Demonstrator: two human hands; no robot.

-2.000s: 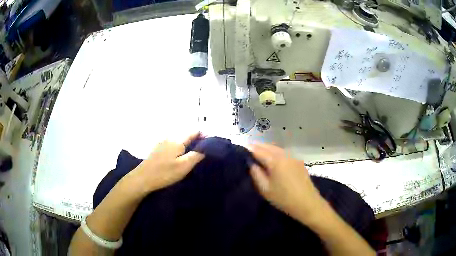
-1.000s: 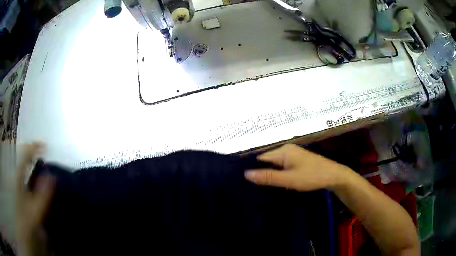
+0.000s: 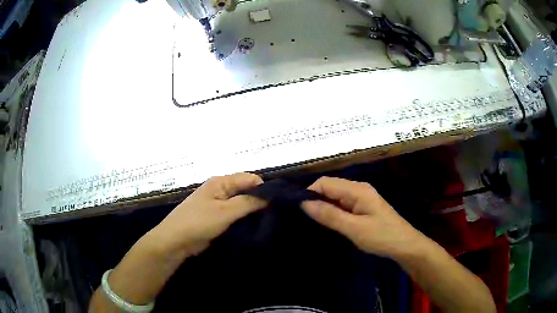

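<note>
A dark navy or black garment piece (image 3: 278, 244) hangs over the lap, below the table's front edge. My left hand (image 3: 211, 211) grips its upper edge between thumb and fingers. My right hand (image 3: 360, 214) pinches the same edge a short way to the right. The cloth between the hands is bunched, and its lower part merges with the dark lap. The presser foot and needle (image 3: 212, 46) of the sewing machine are at the top, away from the cloth.
The white table (image 3: 122, 140) has a printed ruler scale along its front edge. Black-handled snips (image 3: 406, 46) lie on the machine bed, right of the needle. A red basket (image 3: 495, 263) and a green basket (image 3: 520, 269) stand below at the right.
The cloth has come off the table edge onto the lap. My left hand has moved right from the far left, close to my right hand. The machine head sits higher in view than two seconds ago.
</note>
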